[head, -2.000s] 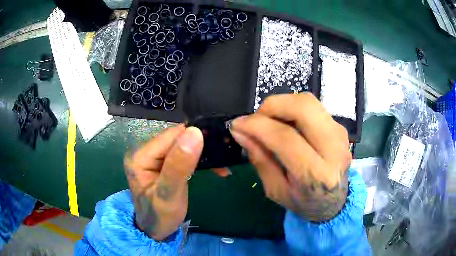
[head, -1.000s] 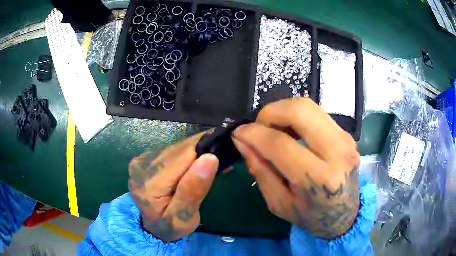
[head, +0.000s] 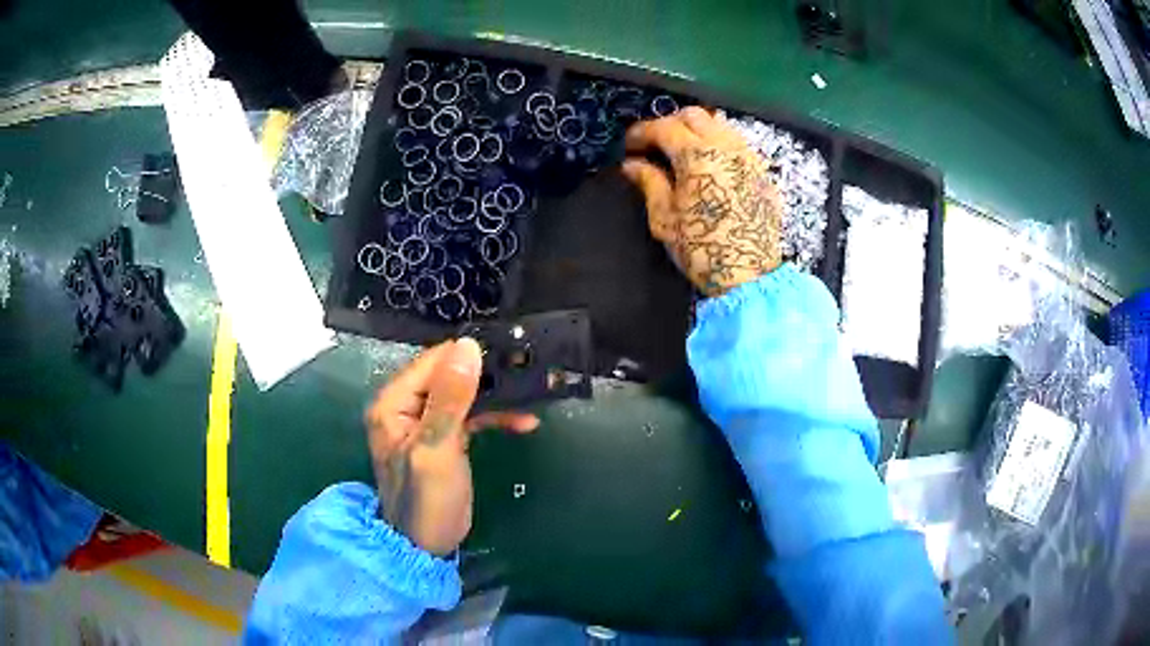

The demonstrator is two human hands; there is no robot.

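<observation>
My left hand (head: 435,435) holds a flat black plastic housing (head: 536,357) with small openings by its left side, just in front of the tray. My right hand (head: 706,196) is over the black compartment tray (head: 605,259), its fingertips at the dark rings (head: 473,189) near the far edge; whether they hold a ring cannot be told. Small glittering clear parts (head: 807,189) lie in the compartment partly hidden by my right hand. Fine white parts (head: 883,278) fill the rightmost compartment.
Grouped black housings (head: 120,309) and a binder clip (head: 154,189) lie at left. A white strip (head: 246,227) slants beside the yellow line (head: 221,442). Clear plastic bags (head: 1034,442) lie at right. A black item (head: 265,51) is at top left.
My right hand has left the housing and moved up and away into the tray. The left hand keeps the housing, now turned flat. The whole view has shifted slightly.
</observation>
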